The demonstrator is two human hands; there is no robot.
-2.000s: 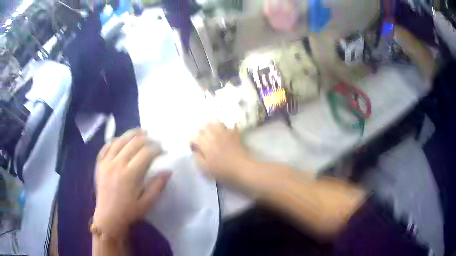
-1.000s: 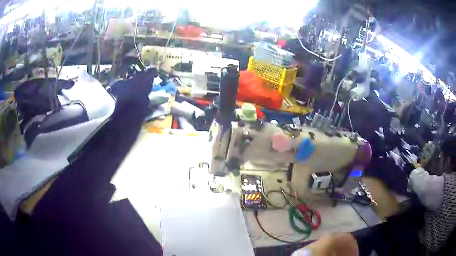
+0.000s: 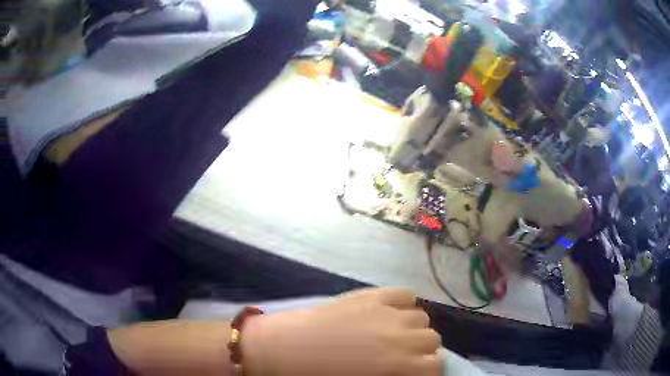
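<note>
My left hand, with a bracelet at the wrist, reaches in from the left along the bottom edge. Its fingers are curled on a pale panel, which shows beyond the fingertips and behind the wrist, below the table's front edge. The fingertips are partly hidden. My right hand is not in view. A dark panel lies across the left side and over the table edge. The sewing machine stands at centre right, with no cloth visible at its needle area.
The white table has a dark front edge. A lit smartphone, a black cable and red-and-green-handled scissors lie by the machine. More pale cloth is at upper left. Another person's arm shows at right.
The view has turned and tilted. The pale panel has left the tabletop beside the needle area and is now below the front edge. My left hand has come back into view at the bottom.
</note>
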